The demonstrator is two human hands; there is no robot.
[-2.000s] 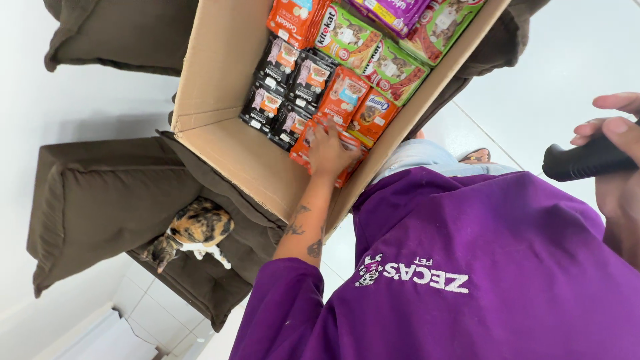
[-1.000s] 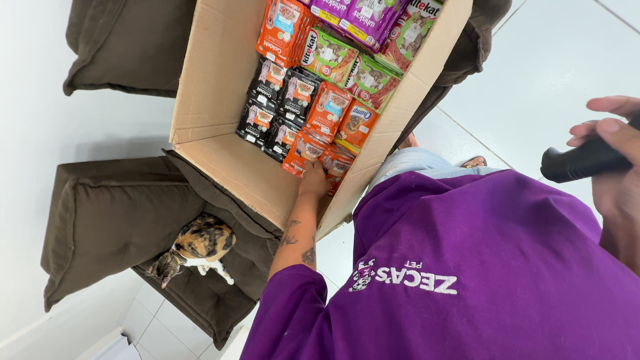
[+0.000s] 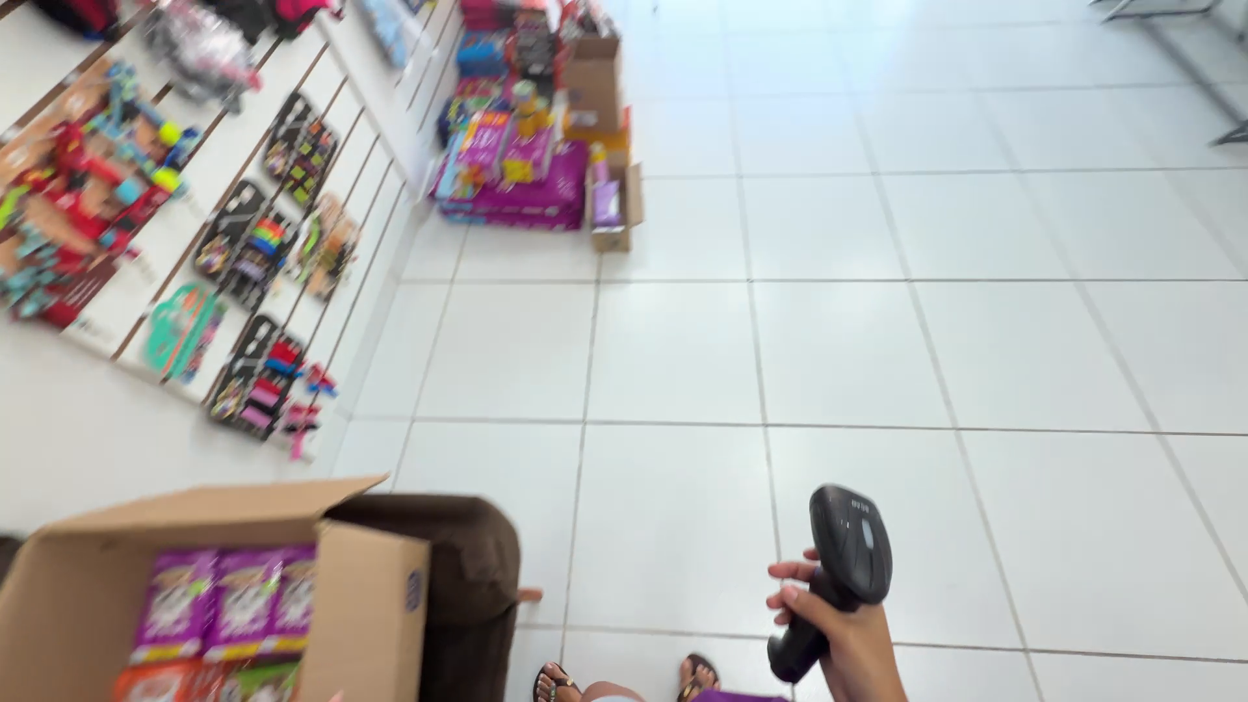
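Observation:
My right hand (image 3: pixel 850 639) is wrapped around the grip of a black handheld barcode scanner (image 3: pixel 853 546), held over the tiled floor at the lower right. Its head points upward in the view, and some fingers stick out to the left of the grip. At the lower left is an open cardboard box (image 3: pixel 370 604) with purple pet-food pouches (image 3: pixel 244 600) in a row. Below them are orange pouches (image 3: pixel 161 682) and a green pack (image 3: pixel 261 681), both cut off by the frame. My left hand is not recognizable; a tiny skin-coloured spot shows at the bottom edge by the box.
A dark brown cushioned seat (image 3: pixel 473 585) is beside the box. Pet accessories (image 3: pixel 258 244) hang on a slatted wall panel (image 3: pixel 366 195) at left. Purple packages (image 3: pixel 546 190) and small cartons (image 3: pixel 614 210) stand on the floor near the wall. Sandalled feet (image 3: pixel 558 682) show at the bottom.
The view has swung strongly up towards the floor and wall. Earlier my left hand was on orange pouches in the box; it is no longer seen there. The scanner stays in my right hand.

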